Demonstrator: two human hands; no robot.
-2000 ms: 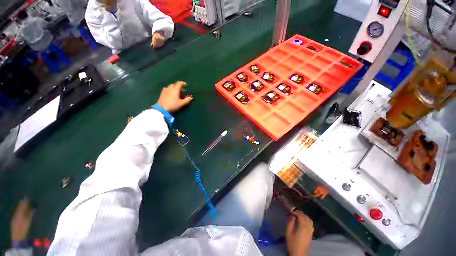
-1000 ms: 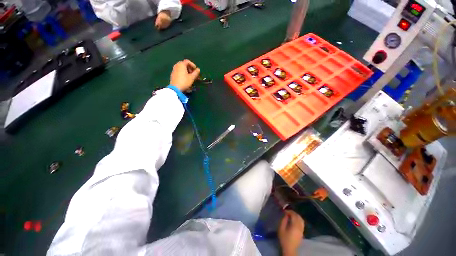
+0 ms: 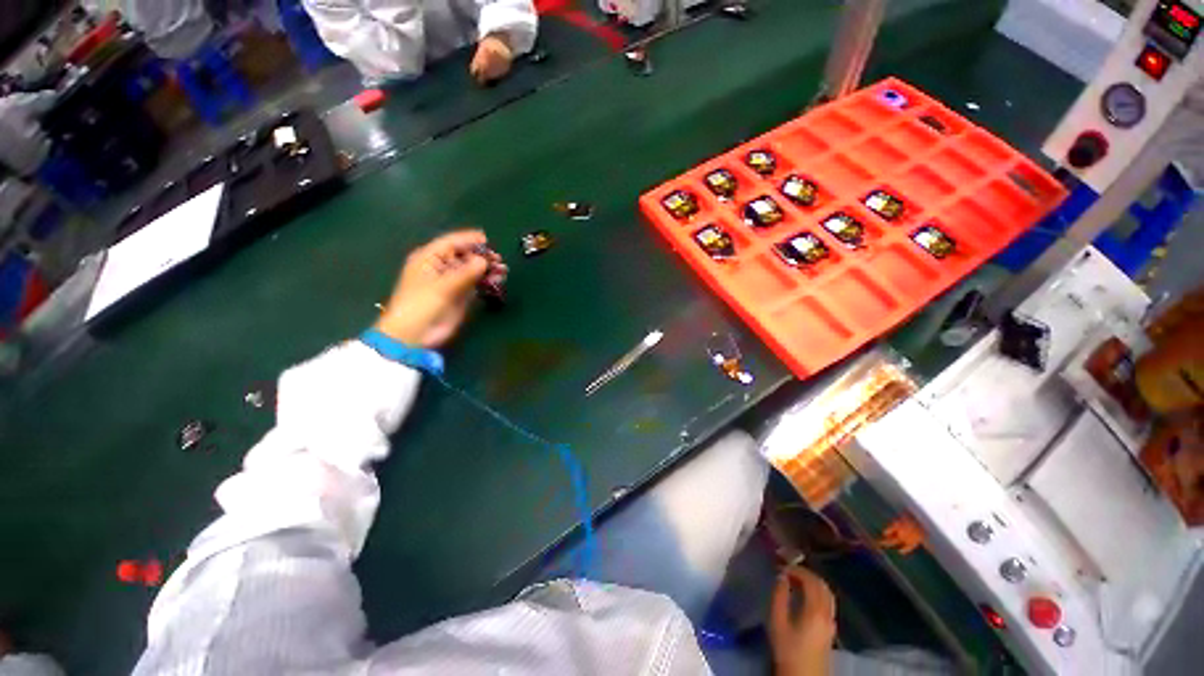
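My left hand [image 3: 438, 288], with a blue wrist strap, is over the green mat [image 3: 528, 363]. Its fingertips are closed on a small dark part [image 3: 493, 283]. Two small gold-and-black units lie beyond it, one nearer [image 3: 535, 242] and one farther [image 3: 574, 210]. My right hand [image 3: 803, 623] is low at the bottom, beside my lap, blurred and partly cut off; whether it holds anything is unclear. Tweezers [image 3: 625, 362] lie on the mat. A clear-edged piece with an orange tail [image 3: 729, 359] lies to their right.
A red-orange tray [image 3: 825, 297] holds several black units. A white press [image 3: 977, 528] with orange-brown fixtures stands right, past a gold gridded sheet [image 3: 838, 429]. A black tray [image 3: 251, 198] with a white sheet is far left. Small parts [image 3: 194, 433] lie left. Another person's hand [image 3: 493, 58] is across the bench.
The view has shifted. My left hand has drawn back from the two units, leaving them uncovered, and now has a small dark part at its fingertips. My right hand stays low.
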